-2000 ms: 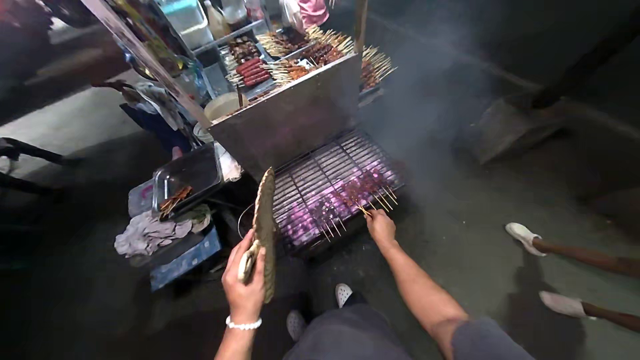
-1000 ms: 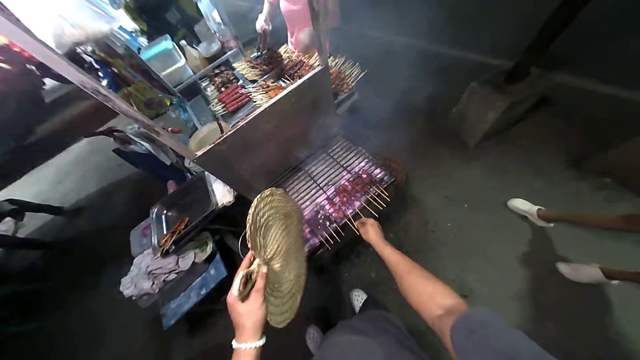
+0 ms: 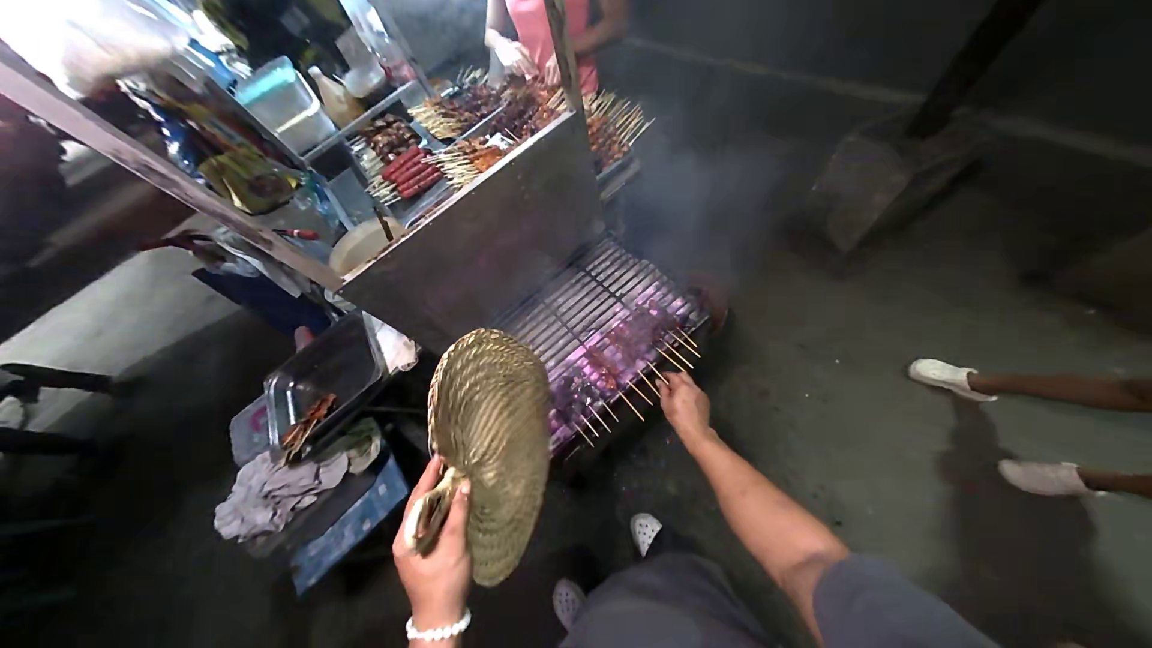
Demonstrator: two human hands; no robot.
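My left hand (image 3: 436, 540), with a white beaded bracelet at the wrist, grips the handle of a woven hand fan (image 3: 495, 450). The fan's blade stands upright beside the left edge of a charcoal grill (image 3: 567, 310). Skewers of meat (image 3: 630, 337) lie across the grill's near half over purple-glowing coals, their bamboo ends sticking out toward me. At those stick ends is my right hand (image 3: 686, 403), its fingers closed around the end of one bamboo skewer (image 3: 655, 371). Smoke hangs behind the grill.
Behind the grill's metal panel (image 3: 486, 243), a stall counter holds trays of skewers (image 3: 468, 162) and red sausages (image 3: 412, 171); a person in pink stands there. A clear tray (image 3: 324, 378) and crumpled cloth (image 3: 274, 490) are at left. Another person's feet (image 3: 945, 376) are at right, near a post base (image 3: 877, 171).
The fan has turned from nearly edge-on two seconds ago to show its broad woven face. My right hand stays at the skewer ends. The person in pink shows more fully.
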